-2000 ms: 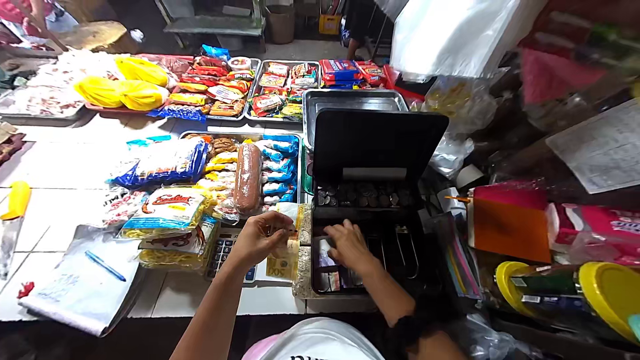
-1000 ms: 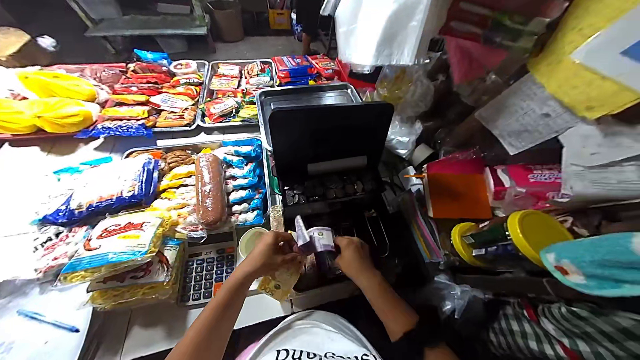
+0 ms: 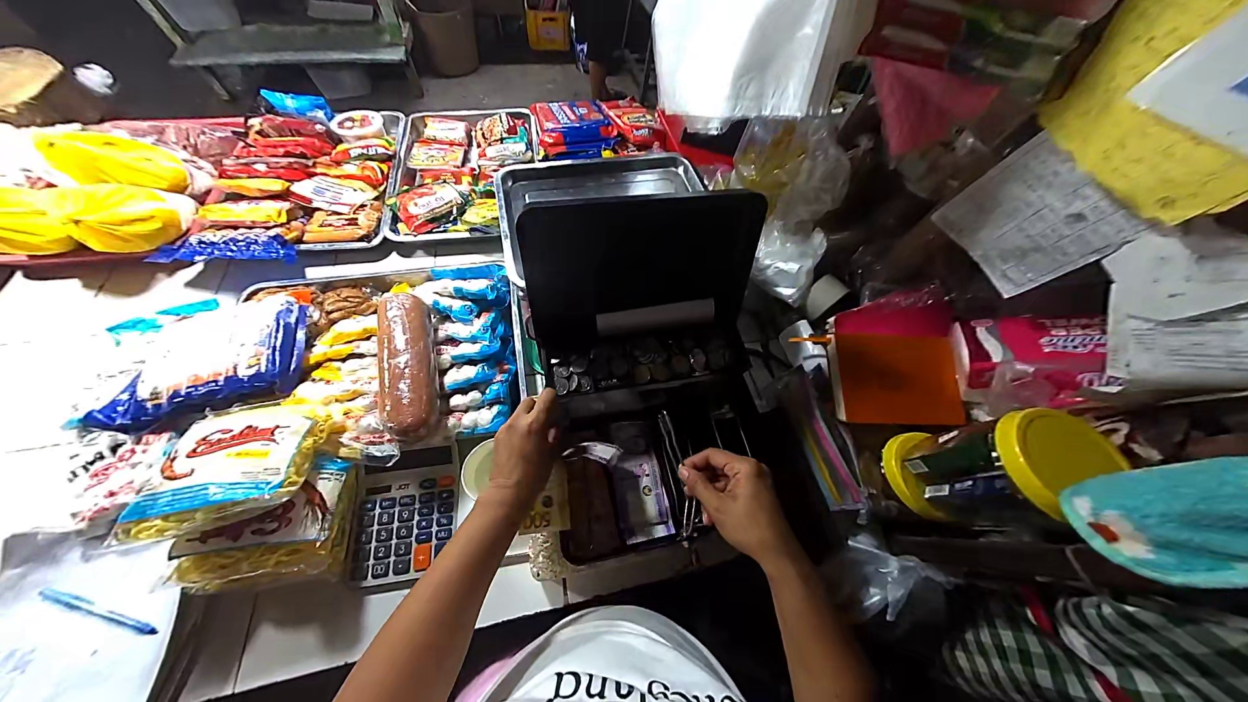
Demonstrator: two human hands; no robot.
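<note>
A black cash box (image 3: 639,263) has its lid up, with coins (image 3: 639,361) in the rear tray and banknotes (image 3: 643,492) in a front compartment. My left hand (image 3: 526,444) is at the box's left edge, fingers bent; a yellowish banknote (image 3: 546,502) shows below it, and whether the hand holds it is unclear. Over the right compartments, my right hand (image 3: 726,492) pinches the metal bill clip (image 3: 678,468) between thumb and fingertips. Left of my left hand are a round pale green container (image 3: 478,468) and a calculator (image 3: 405,525).
Packed noodles (image 3: 224,458), a wrapped sausage roll (image 3: 406,366) and metal trays of packets (image 3: 463,175) stand left and behind. A pen (image 3: 97,611) lies on paper at the lower left. Yellow-lidded jars (image 3: 1058,463) and an orange folder (image 3: 892,380) are at the right. Plastic bags (image 3: 746,58) hang above.
One second ago both hands were together holding banknotes over the box. Now they are apart, the left at the box's left edge, the right at a clip, and purple notes lie in the compartment.
</note>
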